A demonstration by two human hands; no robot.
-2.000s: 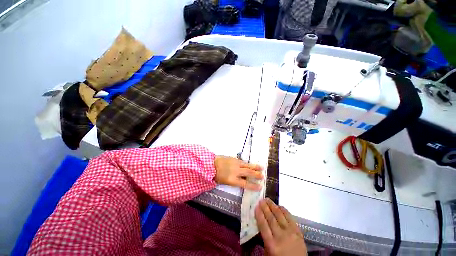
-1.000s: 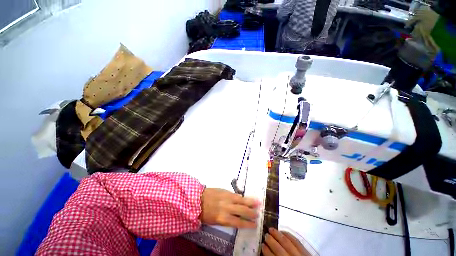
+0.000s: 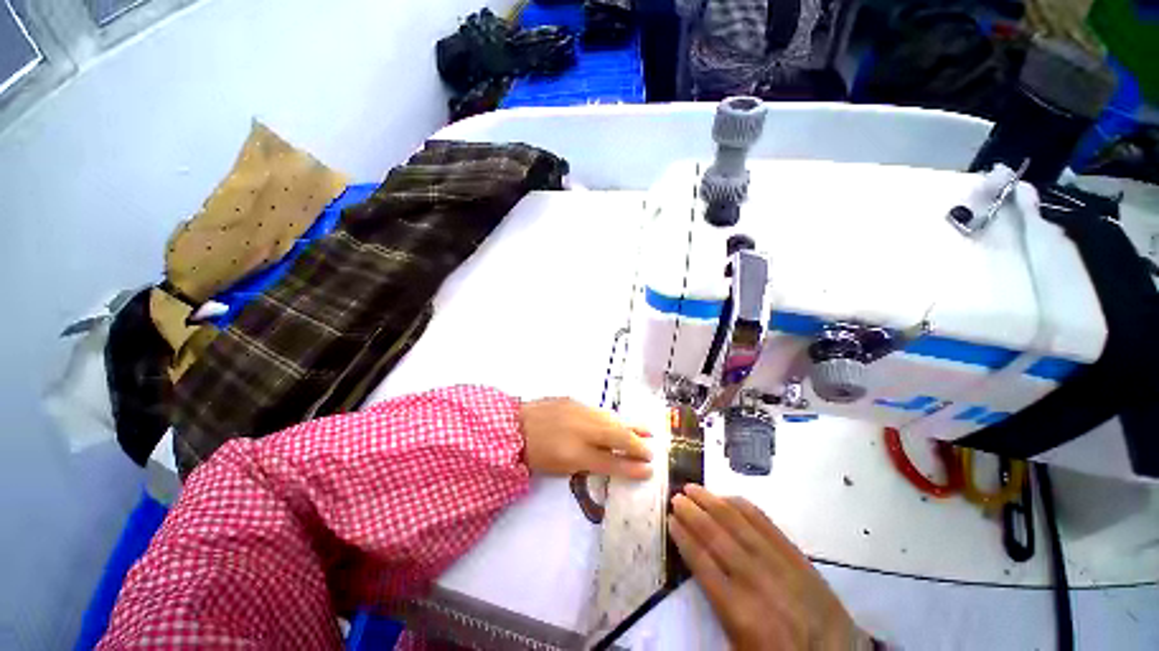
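Observation:
A long white strip [image 3: 632, 541] runs from the sewing machine's presser foot [image 3: 686, 392] toward me, beside a narrow dark plaid band [image 3: 686, 455]. My left hand [image 3: 587, 439] lies flat on the white strip, fingertips near the needle area. My right hand [image 3: 752, 560] rests with its fingertips on the plaid band's near part. Both hands press the pieces rather than grip them. The white machine head [image 3: 877, 280] with a blue stripe stands at the right. A thin dark strip [image 3: 642, 613] slants off the near end of the band. The needle tip is too small to make out.
Folded plaid panels [image 3: 343, 280] lie at the left, with tan dotted fabric [image 3: 248, 216] beyond. Red and yellow looped scissors [image 3: 934, 468] lie right of the needle. A dark strap [image 3: 1055, 560] crosses the table at right. A person [image 3: 752, 45] is behind.
The visible plaid band has become shorter between needle and hands. Both hands are now nearer the presser foot. The thin dark strip has come into view, and the camera view has shifted.

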